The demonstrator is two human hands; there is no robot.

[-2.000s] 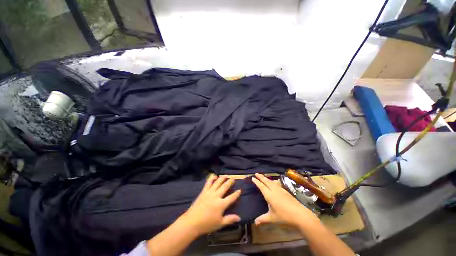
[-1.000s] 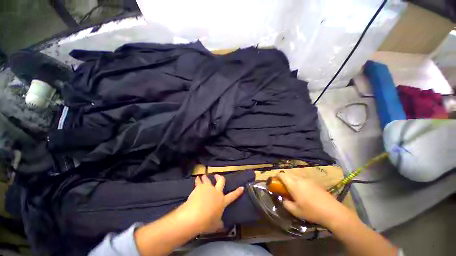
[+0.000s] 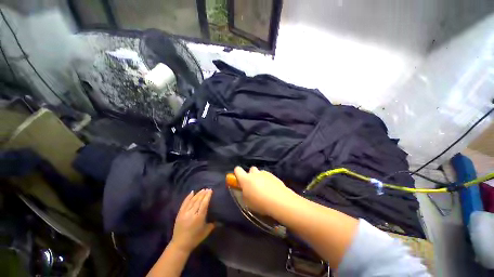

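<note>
A dark garment [image 3: 216, 203] lies over the narrow board and hangs down at its front left. My right hand [image 3: 261, 190] grips the orange-brown handle of the iron [image 3: 253, 217], whose shiny metal body rests on or just over the dark cloth; I cannot tell which. My left hand [image 3: 193, 219] lies with its fingers on the garment, left of the iron, holding nothing that I can see. The yellow iron cord [image 3: 414, 189] runs from behind my right wrist to the right edge.
A large dark garment pile [image 3: 319, 124] lies behind the board. A fan with a white centre [image 3: 160, 76] stands behind left. An open cardboard box [image 3: 43, 132] is at the left. A blue block [image 3: 467, 186], a wire triangle [image 3: 441, 204] and a white padded form [image 3: 483, 232] are at the right.
My right hand first took hold of the iron, then moved left with it along the dark cloth. My left hand is now further left. The view has turned left.
</note>
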